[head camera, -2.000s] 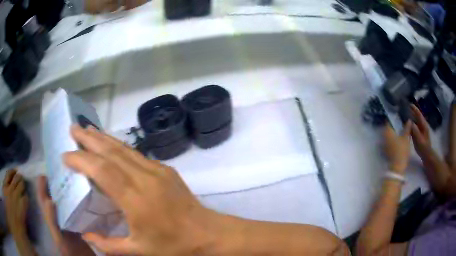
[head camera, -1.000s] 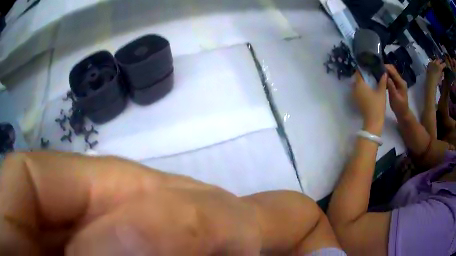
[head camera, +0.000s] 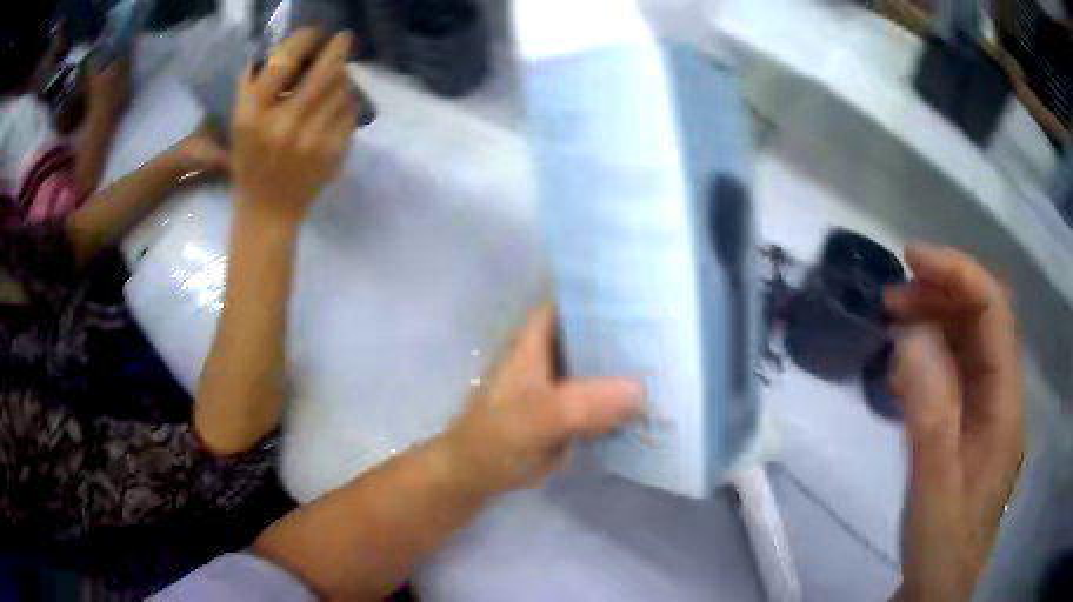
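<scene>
My left hand (head camera: 530, 417) holds the light blue retail carton (head camera: 618, 259) upright by its lower left edge, thumb across the front. White flaps stand open at its top. A dark device picture shows on its right side. My right hand (head camera: 959, 376) is raised at the right with fingers spread and looks empty; it is blurred. Stacked black cups (head camera: 841, 308) stand between the carton and my right hand, partly hidden by my fingers. Small black clips (head camera: 773, 300) lie beside the cups. A white stick-shaped item (head camera: 767, 535) lies below the carton.
A neighbouring worker's hands (head camera: 288, 129) are at the upper left, over a grey item. More black cups (head camera: 435, 41) stand near the top. Clear plastic (head camera: 188, 271) shines at the bench's left edge. A raised ledge (head camera: 894, 176) curves along the upper right.
The view has swung left, so the cups now show at the right. The carton, out of view one second ago, is upright in my left hand. My right hand has moved off to the right.
</scene>
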